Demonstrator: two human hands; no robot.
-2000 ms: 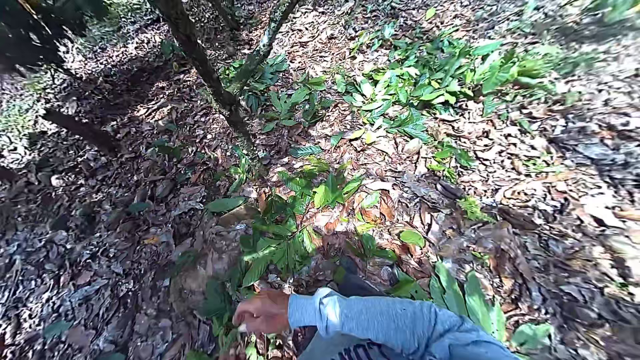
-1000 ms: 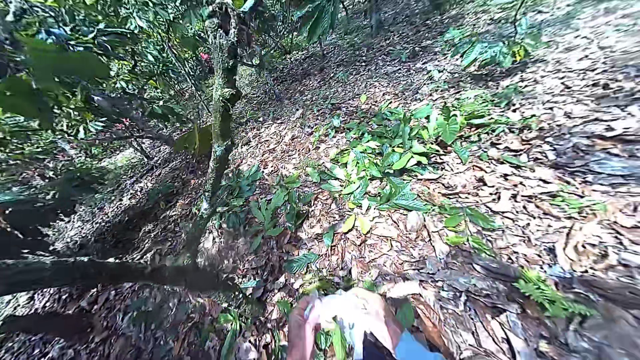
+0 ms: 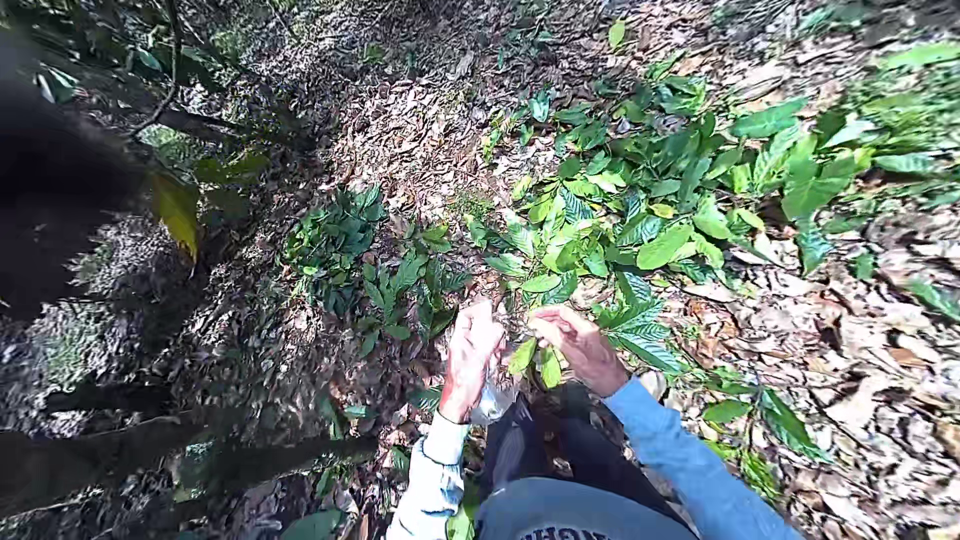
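Observation:
Both my hands are raised in front of my legs at the lower middle of the head view, a small gap apart. My left hand (image 3: 471, 351) has its fingers curled, and a whitish, translucent thing, perhaps a plastic bag (image 3: 493, 401), hangs beside its wrist. My right hand (image 3: 581, 346) is bent toward the left one, its thumb and fingers close together; whether something small is between them cannot be told. Below its fingertips show two yellow-green leaves (image 3: 550, 367). Green leafy cuttings (image 3: 585, 240) lie on the ground just beyond the hands.
Dry brown leaf litter (image 3: 862, 390) covers the ground. A darker clump of green leaves (image 3: 337, 244) is left of centre. A dark branch or trunk (image 3: 97, 457) crosses the lower left. A blurred dark shape (image 3: 60, 172) and a yellow leaf (image 3: 176, 214) stand at the upper left.
Two seconds before, one hand showed low among green leaves; now both hands are up in front of my legs, near each other. The view has swung markedly.

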